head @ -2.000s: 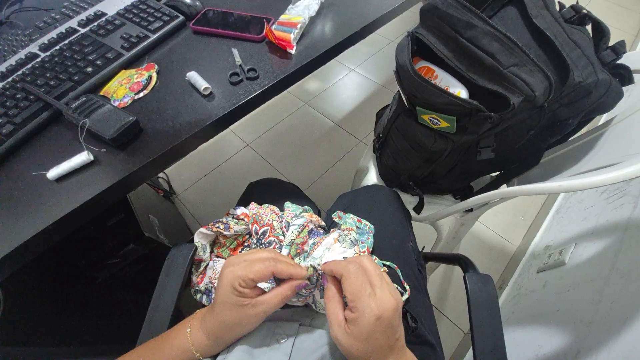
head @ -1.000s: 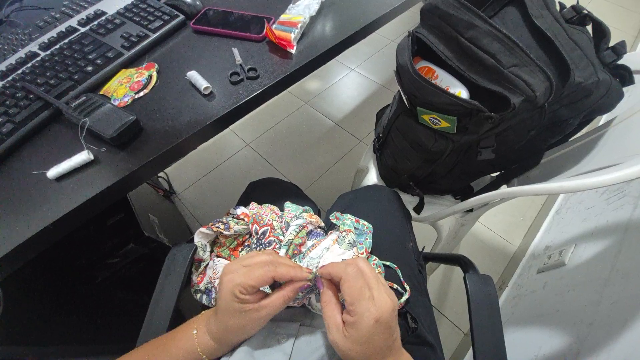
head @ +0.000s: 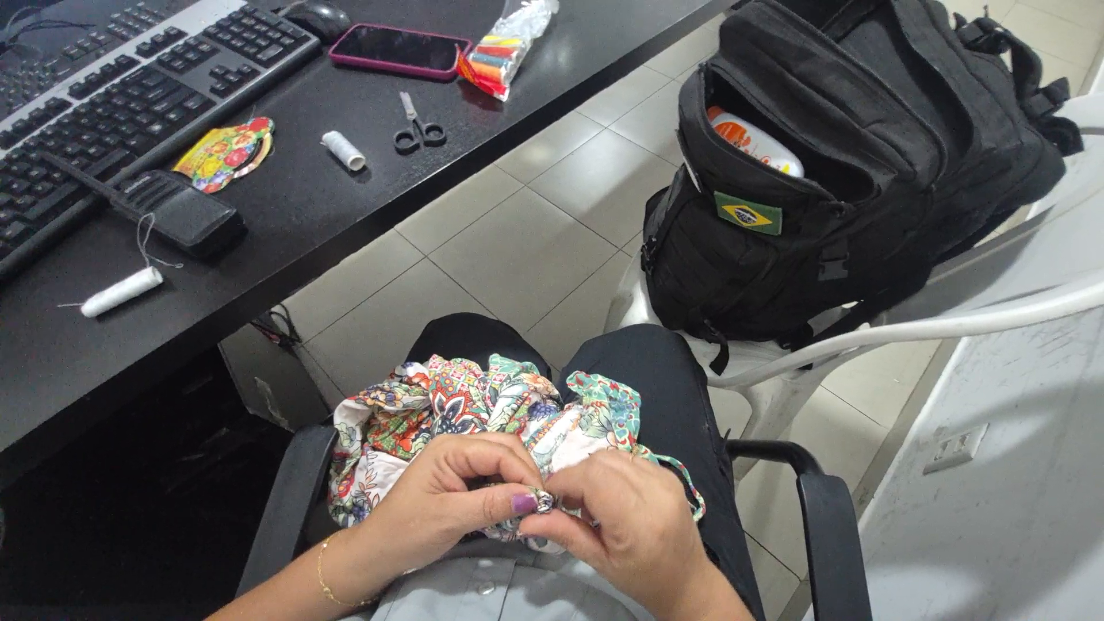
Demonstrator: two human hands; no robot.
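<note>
A bunched floral-print fabric (head: 448, 405) lies across my lap. My left hand (head: 466, 492) pinches a small gathered bit of it between thumb and forefinger. My right hand (head: 621, 517) meets it there, its fingertips closed on the same gathered bit. Whether a needle is between the fingers cannot be seen. On the black desk are a white thread spool (head: 121, 291) with a loose strand and what looks like a needle at its end, a second white spool (head: 344, 151) and small black-handled scissors (head: 419, 131).
The desk (head: 285, 233) also holds a keyboard (head: 147, 103), a mouse (head: 315, 19), a two-way radio (head: 177, 211), a colourful card (head: 226, 153), a pink-cased phone (head: 399, 50) and a plastic packet (head: 507, 52). At right a black backpack (head: 793, 155) sits on a white chair (head: 906, 332). Armrests flank me.
My hands stay together at the fabric. The left thumb and its nail have come into plainer view over the gathered bit, and the right hand has turned slightly.
</note>
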